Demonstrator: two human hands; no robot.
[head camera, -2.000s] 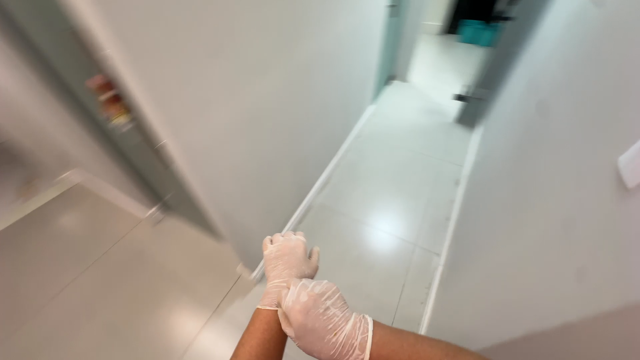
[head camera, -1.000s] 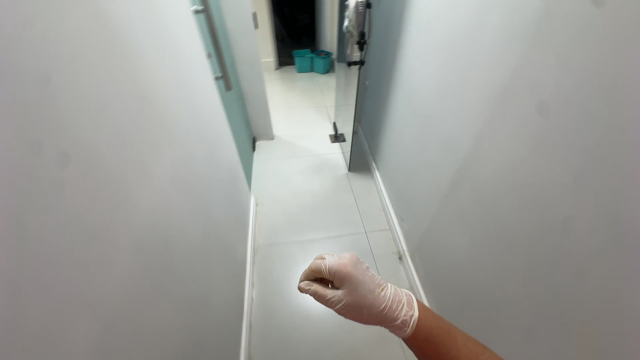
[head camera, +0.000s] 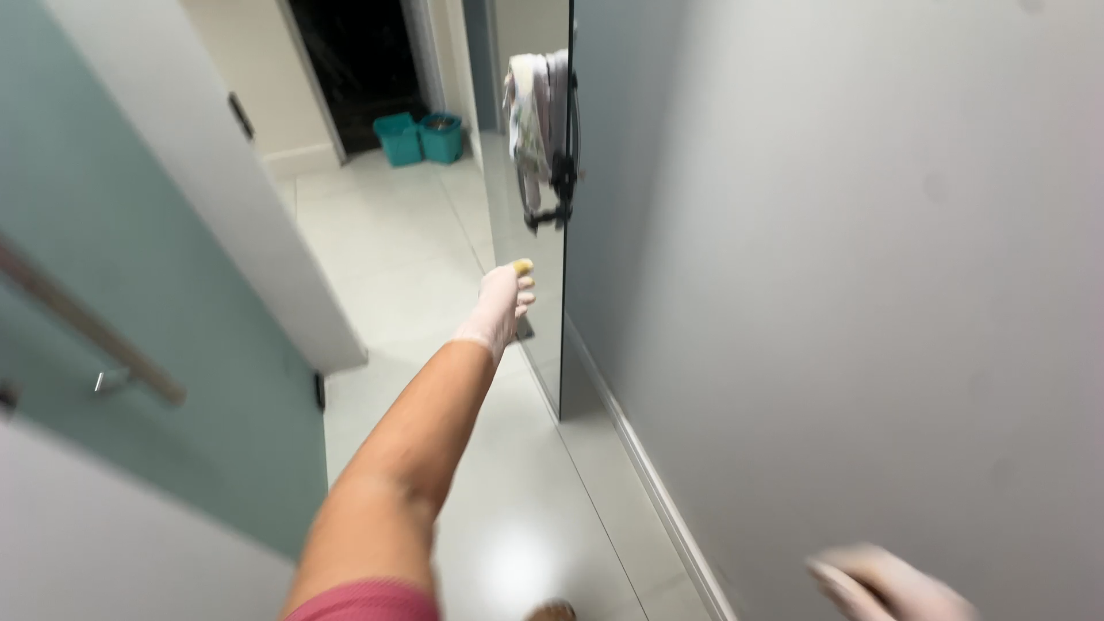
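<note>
My left hand (head camera: 498, 306), in a thin whitish glove with yellow at a fingertip, reaches forward with its fingers partly curled. It is nearest to an ajar glass door (head camera: 539, 293); whether it touches the glass I cannot tell, and nothing shows in it. Cloths (head camera: 536, 108) hang at the door's handle, above a black fitting (head camera: 562, 177). Low at the right, beside the grey wall (head camera: 819, 285), is my right hand (head camera: 893, 586), gloved, blurred and cut by the frame edge; its grip is unclear.
A frosted glass door (head camera: 172, 285) with a long bar handle (head camera: 95, 323) is at the left. Teal buckets (head camera: 399, 140) stand on the tiled floor (head camera: 397, 224) by a dark doorway (head camera: 358, 69). A white baseboard (head camera: 660, 487) runs along the right wall.
Both gloved hands were together two seconds ago; now they are apart. My left arm, out of view one second ago, now stretches forward. The view has moved closer to the glass door and buckets.
</note>
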